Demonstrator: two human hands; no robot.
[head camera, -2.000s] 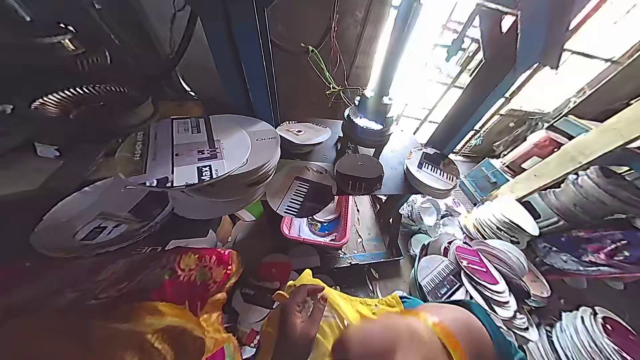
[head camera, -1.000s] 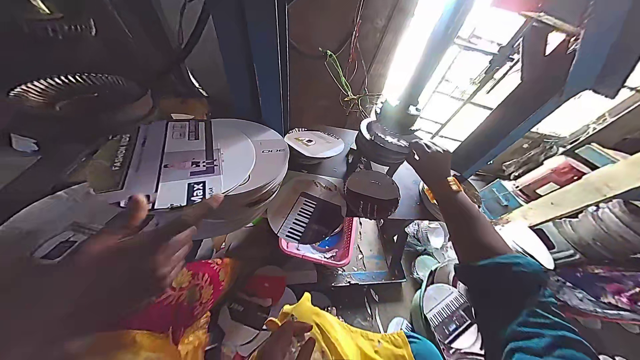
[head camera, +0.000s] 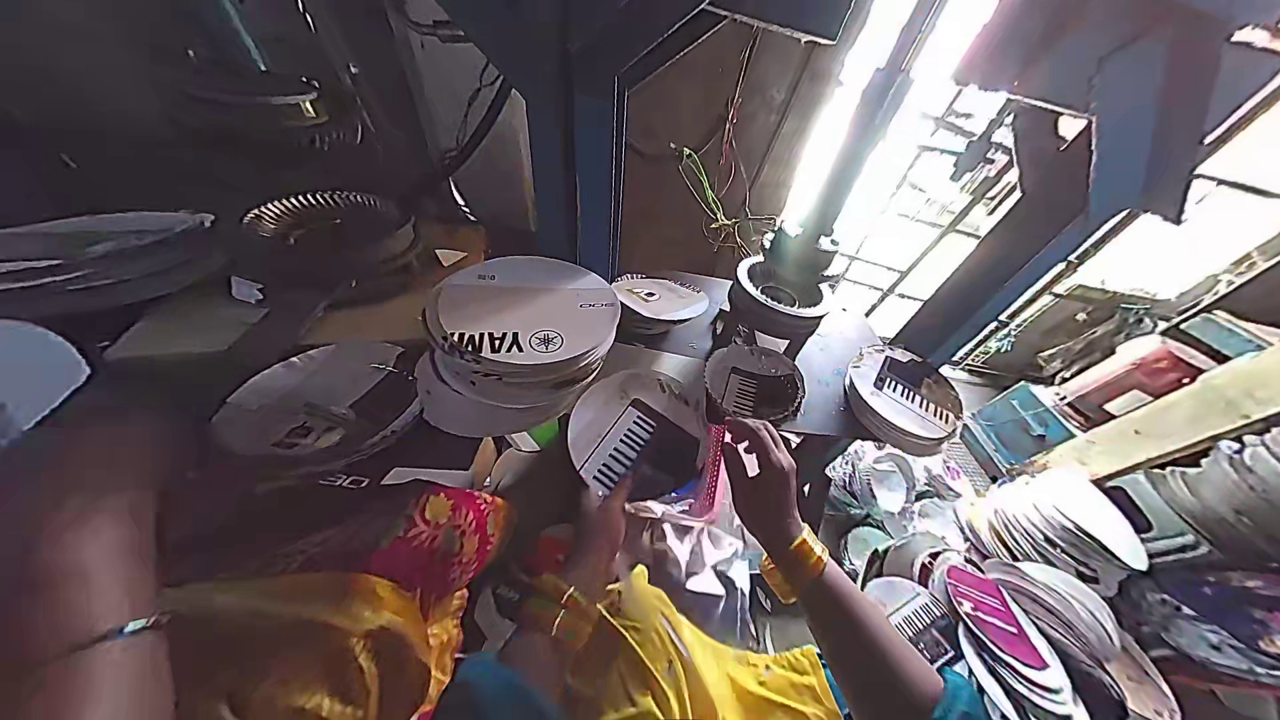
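My right hand (head camera: 765, 485), with gold bangles, is at the lower rim of a small round paper plate (head camera: 755, 385) printed with piano keys, beside the lower die (head camera: 783, 290) of a press. Its fingers look slightly apart, and no held object shows. My left hand (head camera: 603, 520) is blurred at the lower edge of a larger paper disc (head camera: 640, 435), also printed with keys; its grip is unclear. A pink plastic basket (head camera: 712, 475) is partly hidden behind the disc and hands. More printed discs (head camera: 905, 400) are stacked right of the die.
On the left are another person's forearm (head camera: 110, 560), a tall stack of discs (head camera: 520, 330) and a ridged die (head camera: 320, 225). Blue steel posts (head camera: 594, 140) rise behind. Piles of plates (head camera: 1050, 520) lie at lower right, beside a wooden beam (head camera: 1160, 410). Loose wires (head camera: 710, 190) hang at the back.
My right hand has moved from the press down to the small plate, which now shows a key print. The other person's hand has left the tall stack; its printed top sheet is gone.
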